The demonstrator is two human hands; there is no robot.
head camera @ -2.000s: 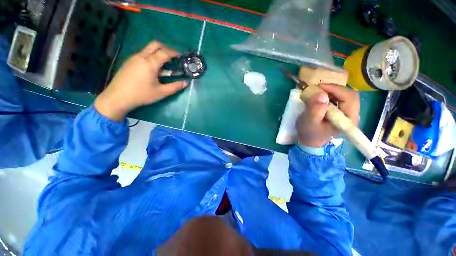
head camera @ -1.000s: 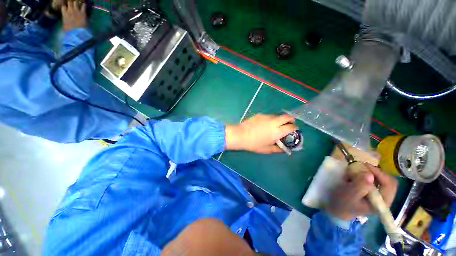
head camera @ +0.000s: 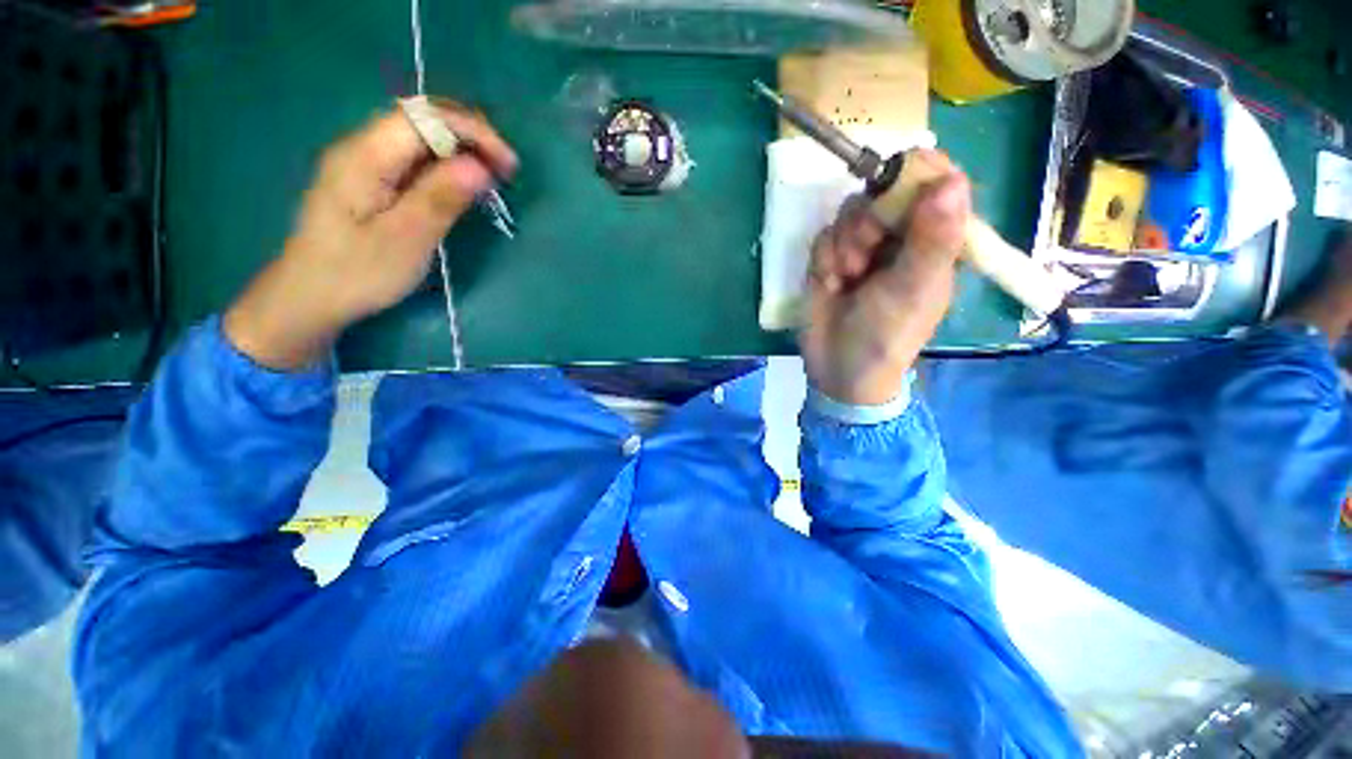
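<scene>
The round black unit (head camera: 638, 147) lies on the green mat, on the whitish putty (head camera: 681, 166), whose edge shows at its right side. My left hand (head camera: 371, 223) is left of the unit, apart from it, and holds the tweezers (head camera: 435, 129) with their silver tips pointing down and right. My right hand (head camera: 890, 274) holds the soldering iron (head camera: 1014, 264) by its tape-wrapped handle. The iron's metal tip points up and left, close to the left edge of the tan block (head camera: 857, 101). I cannot tell whether it touches the block.
A white pad (head camera: 793, 237) lies below the tan block. A yellow-sided round tin (head camera: 956, 45) and a tray (head camera: 1260, 282) with a yellow block (head camera: 1109, 206) and blue item (head camera: 1182, 211) are at right. The clear hood's rim (head camera: 712, 21) is above. A person's blue sleeve (head camera: 1275, 430) is at right.
The round unit has left my left hand and lies on the putty. My left hand has moved away leftward and shows the tweezers. My right hand still holds the iron. The camera view has shifted.
</scene>
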